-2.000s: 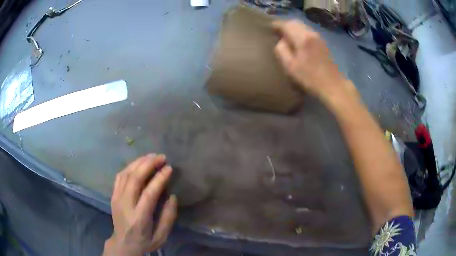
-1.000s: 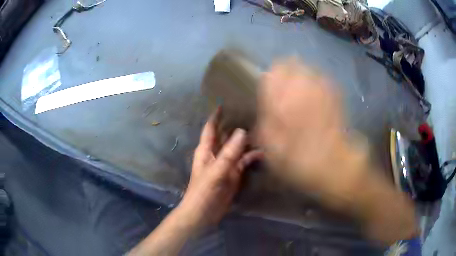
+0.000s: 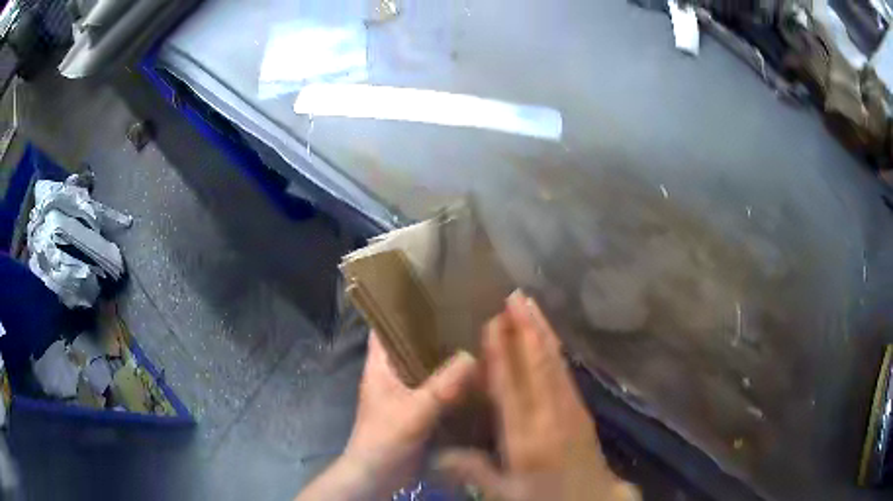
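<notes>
A stack of pocket pieces [image 3: 416, 294] is held over the table's front edge, tilted, with layered brown and pale edges showing at its left. My left hand [image 3: 406, 401] grips its lower left side, thumb on top. My right hand [image 3: 534, 382] lies at its right side with fingers extended and blurred; whether it grips the stack cannot be told. The lower part of the stack is hidden by my hands.
A long white curved strip [image 3: 431, 106] and a clear plastic piece [image 3: 313, 57] lie on the grey table [image 3: 627, 68]. Brown bundles [image 3: 847, 88] line the far right. The iron's edge [image 3: 876, 421] shows at right. A blue bin [image 3: 108, 413] with scraps stands at lower left.
The view has swung left, bringing the floor and bin into sight. The stack has moved off the table to its front edge, now in my left hand and showing its layered edges.
</notes>
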